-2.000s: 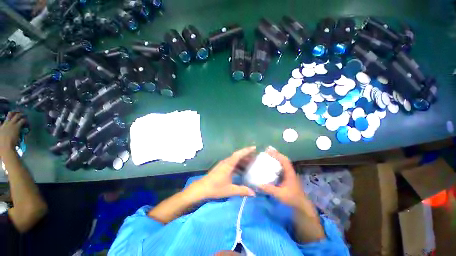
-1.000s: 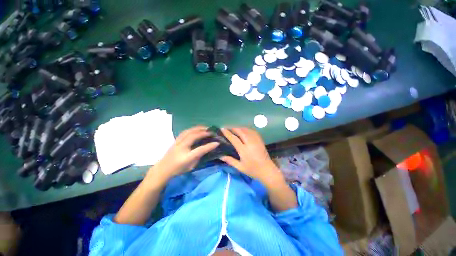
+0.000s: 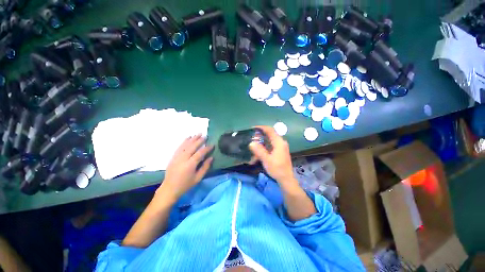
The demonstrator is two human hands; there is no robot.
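My right hand (image 3: 272, 154) holds a black barrel-shaped unit (image 3: 234, 144) at the bench's front edge, with its fingers around the right end. A small pale dot shows on the unit's side. My left hand (image 3: 186, 163) lies on the right part of the fanned stack of white sheets (image 3: 133, 146), fingers spread and touching the top. Whether it grips a sheet cannot be told. A loose pile of round white and blue discs (image 3: 319, 98) lies right of centre, with two single white discs (image 3: 310, 133) nearer the front edge.
Many black units lie at the left (image 3: 53, 133) and along the back (image 3: 220, 48) of the green bench (image 3: 175, 87). More white sheets (image 3: 462, 58) lie far right. Below the edge are crumpled translucent bundles (image 3: 318, 178) and an open carton (image 3: 367, 191). Part of another person's arm (image 3: 10, 257) shows lower left.
The white bundle between my hands earlier is gone. My hands have moved apart; the left is now on the sheet stack, whose top has spread to the right, and the right holds a black unit.
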